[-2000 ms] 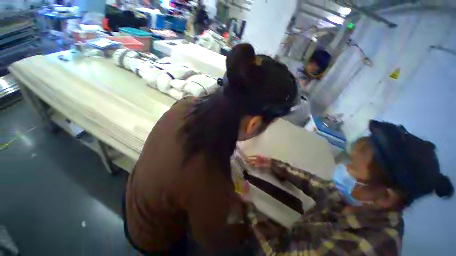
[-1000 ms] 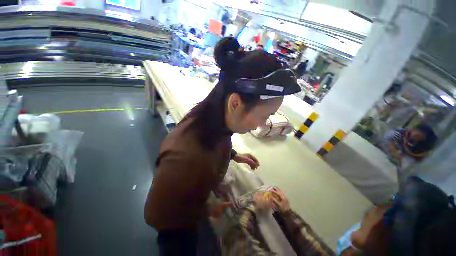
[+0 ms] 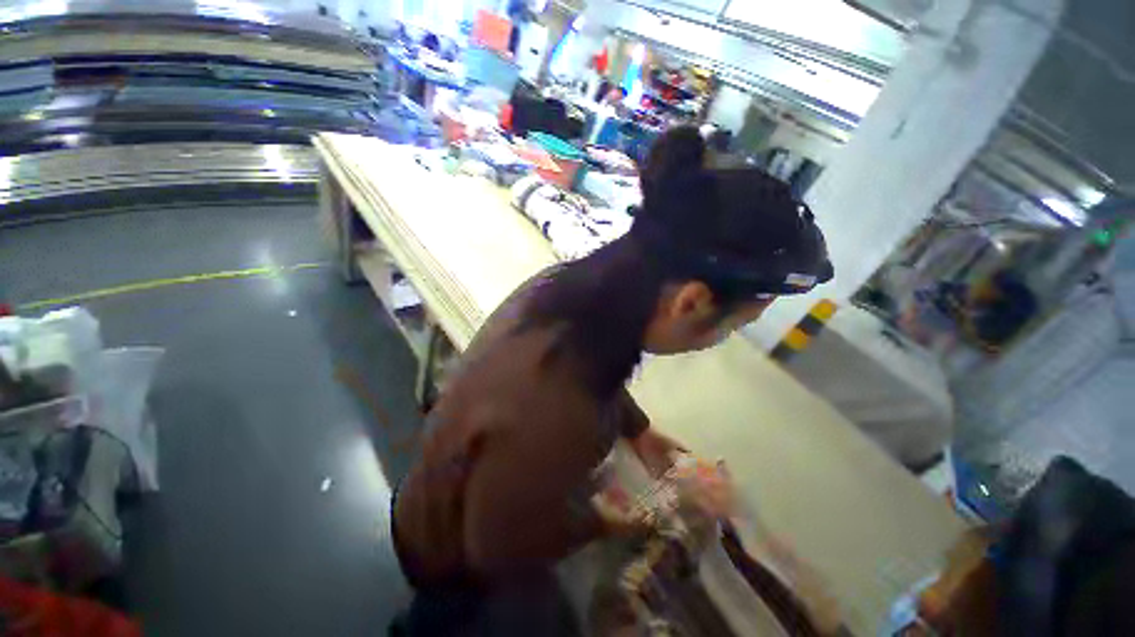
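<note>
Neither of my hands is in the picture. Nearest in front of me, a person in a brown top [image 3: 510, 436] leans over the cream worktable [image 3: 797, 460]. That person's hands and another person's hand meet at a beige cloth bundle [image 3: 716, 585] with a dark brown band, at the table's near edge. The cloth and hands are blurred, and the grip on it cannot be made out. The beige curtain panel [image 3: 429, 255] lies in lengthwise folds along the far table edge.
A second person in a dark cap [image 3: 1070, 548] is at the lower right. Tied white rolls [image 3: 560, 218] lie farther back. A column with yellow-black stripes [image 3: 807, 329] stands behind the table. Packed sacks [image 3: 62, 361] and something red [image 3: 62, 612] are at left.
Since the last frame, the view has shifted and the person in brown appears farther right, bent lower, with hands at the bundle. The dark brown band shows again. The tied rolls are more visible.
</note>
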